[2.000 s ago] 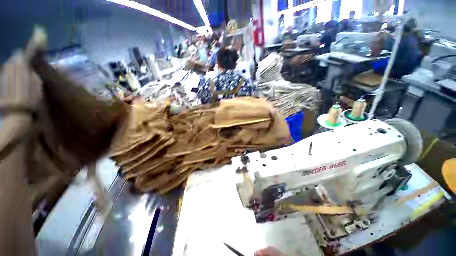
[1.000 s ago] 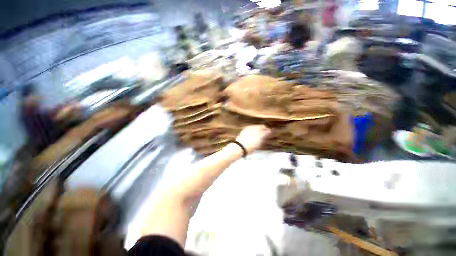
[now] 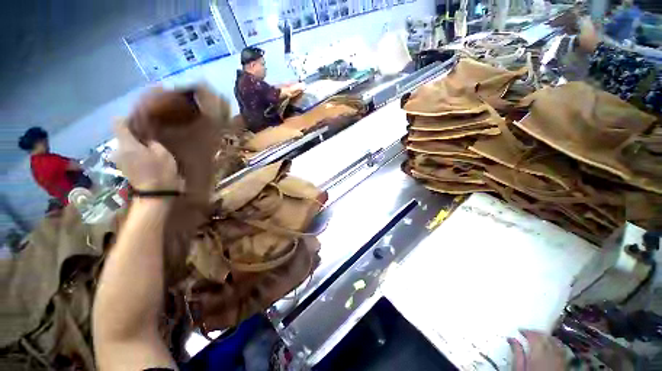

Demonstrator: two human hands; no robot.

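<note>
My left hand (image 3: 151,170), with a dark band at the wrist, is raised at the left and holds a blurred brown bag (image 3: 192,156). Below it, a heap of brown bags with loose straps (image 3: 250,250) lies at the left. My right hand (image 3: 541,353) is low at the right on the white machine table (image 3: 493,268), partly cut off by the bottom edge. A thin dark pointed thing lies by its fingers; whether I hold it is unclear. The left end of the sewing machine (image 3: 617,268) is at the right edge.
A tall stack of brown bags (image 3: 454,123) stands behind the table. A shiny metal surface (image 3: 363,272) with a dark slot lies between heap and table. A person in dark clothes (image 3: 254,90) works at the back, and one in red (image 3: 52,174) is far left.
The view has swung left. My left hand has moved from the bag stack to the raised position at the left with a brown bag. My right hand is in view again.
</note>
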